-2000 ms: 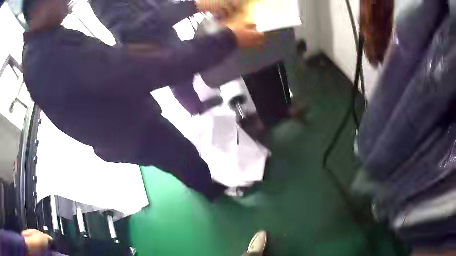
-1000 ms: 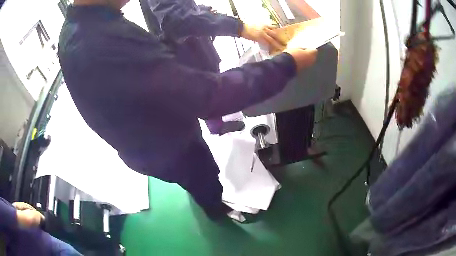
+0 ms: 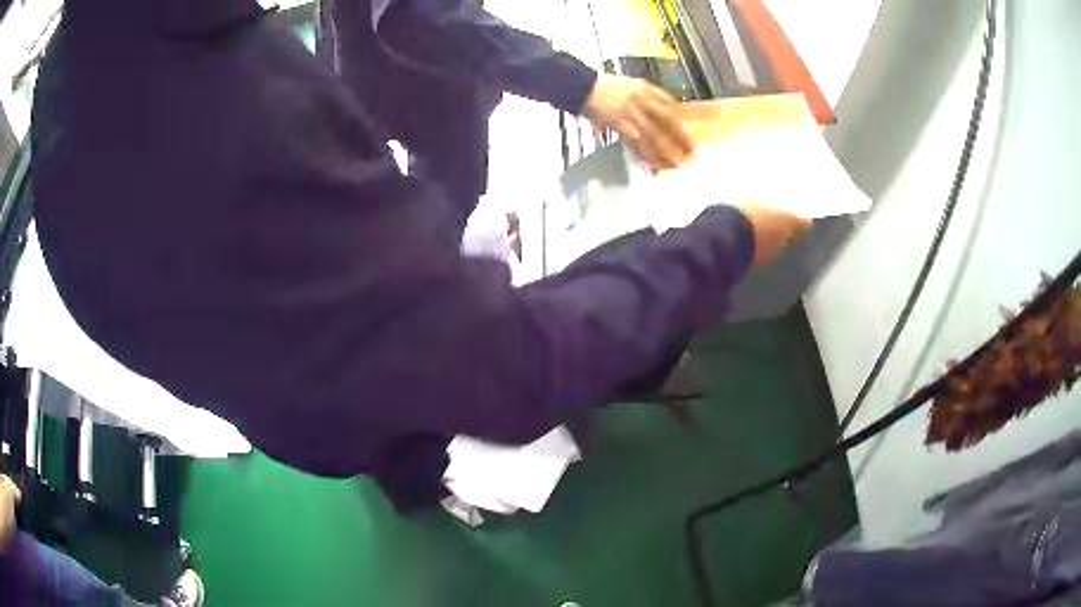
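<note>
Neither of my hands is in view. A person in a dark blue jacket (image 3: 308,273) stands close in front and hides much of the scene. This person's hand (image 3: 776,235) is at the lower edge of a white sheet (image 3: 747,172). A hand of a second person (image 3: 640,119), standing behind, rests at the sheet's left side. A yellowish-tan area (image 3: 753,113) shows along the sheet's top edge. Both lie over the grey end of a machine (image 3: 771,285). Whether they are one sheet or two, I cannot tell.
White paper (image 3: 101,379) hangs over a black machine at left. Loose white sheets (image 3: 510,474) lie on the green floor. A third person's jeans (image 3: 59,575) show bottom left. Right are a black rail (image 3: 759,492), a reddish-brown duster-like thing (image 3: 1008,362) and dark clothes (image 3: 948,569).
The view has shifted and the jacketed person now fills more of it. The white sheet shows wider over the machine end. The duster-like thing and hanging clothes sit lower in view.
</note>
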